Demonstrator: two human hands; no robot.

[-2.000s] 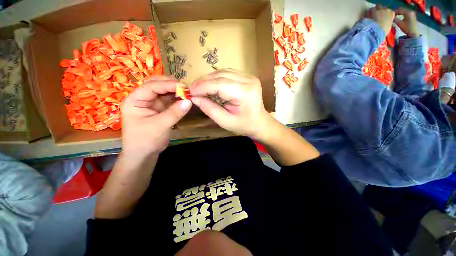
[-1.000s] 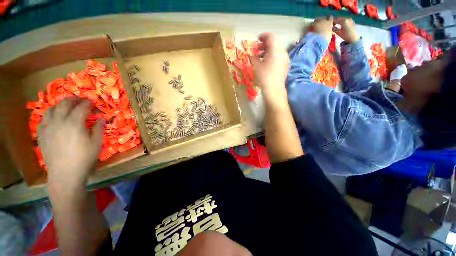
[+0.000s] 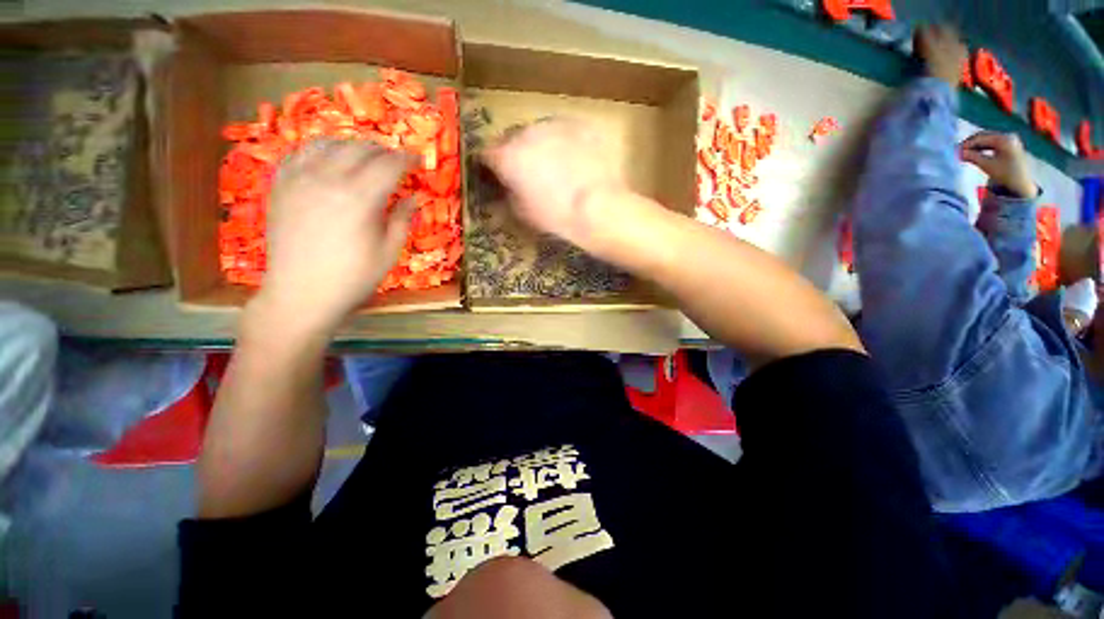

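Note:
A heap of small orange plastic parts (image 3: 430, 248) fills a shallow brown cardboard box (image 3: 194, 157). My left hand (image 3: 333, 224) is over this heap, fingers bent down among the parts; its fingertips are partly hidden. A joined box (image 3: 581, 70) on the right holds many tiny dark grey metal parts (image 3: 545, 272). My right hand (image 3: 551, 175) is blurred and reaches into that box near the dividing wall, fingertips by the metal parts. Whether either hand pinches a piece cannot be seen. A loose group of orange parts (image 3: 735, 157) lies on the bench right of the boxes.
Another box of grey metal parts (image 3: 67, 194) stands at the left. A coworker in a blue denim jacket (image 3: 956, 327) sits at the right, one arm reaching to the green conveyor (image 3: 775, 36) with orange housings (image 3: 993, 80). Red stools (image 3: 684, 399) show below the bench.
My right hand has moved left from the loose orange parts into the metal-parts box. My left hand stays over the orange heap. The view has shifted. The coworker's arm now reaches to the conveyor.

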